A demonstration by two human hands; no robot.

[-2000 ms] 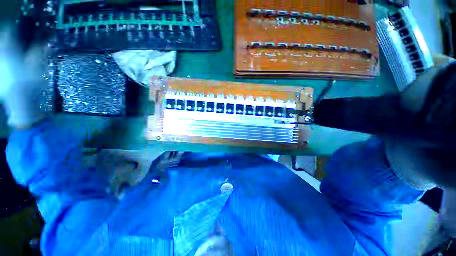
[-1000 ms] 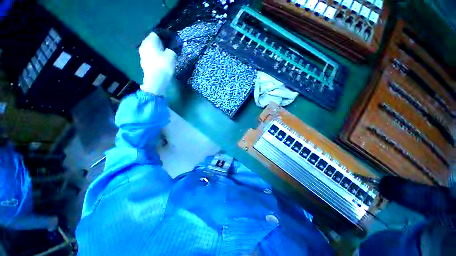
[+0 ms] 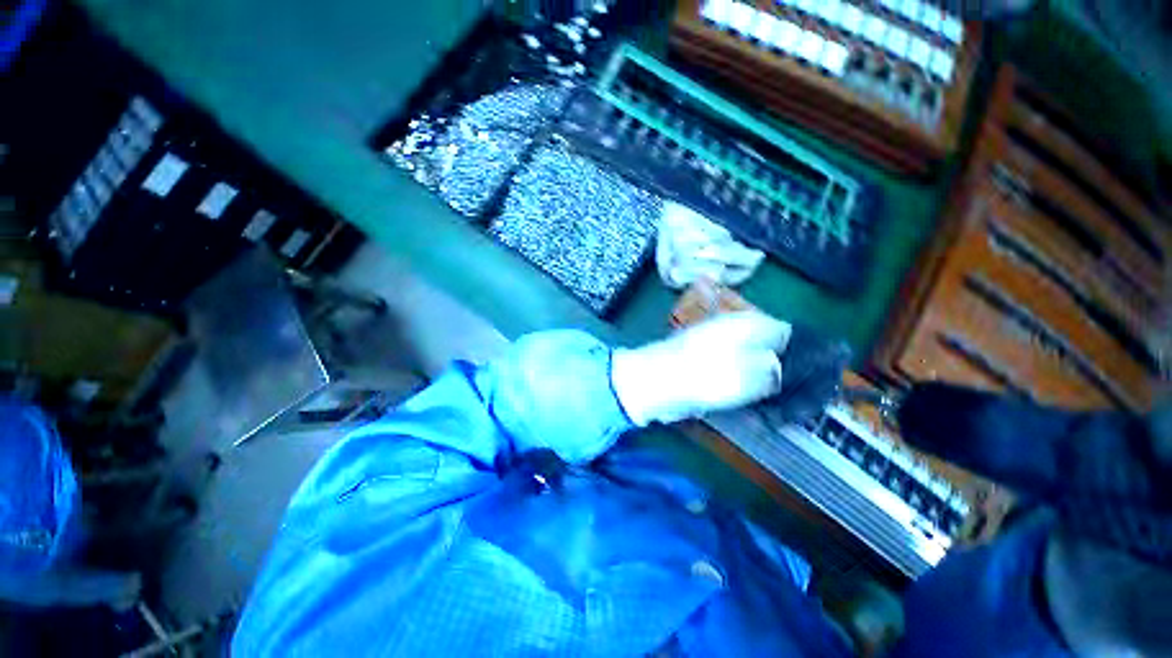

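Observation:
A silver heatsink [image 3: 842, 495] with a row of black transistors lies tilted on an orange-brown fixture [image 3: 704, 303]. My left hand [image 3: 726, 369], in a white glove with dark, blurred fingertips, is over the heatsink's upper left part and hides several transistors. I cannot tell whether its fingers hold anything. A thick dark shape, which looks like the electric screwdriver [image 3: 983, 431], reaches in from the right edge to the heatsink's right end. My right hand cannot be made out in the dark blur there.
Trays heaped with small screws [image 3: 578, 221] lie up and left of the fixture, beside a pale rag [image 3: 701, 247]. A green frame [image 3: 733, 116] lies on a dark fixture behind. Stacked orange-brown boards [image 3: 951, 302] are at the right, and a board with white squares [image 3: 823, 71] at the top.
My left hand has moved from the left side of the screw trays, right and down, over the heatsink. The dark tool has shifted slightly up and left.

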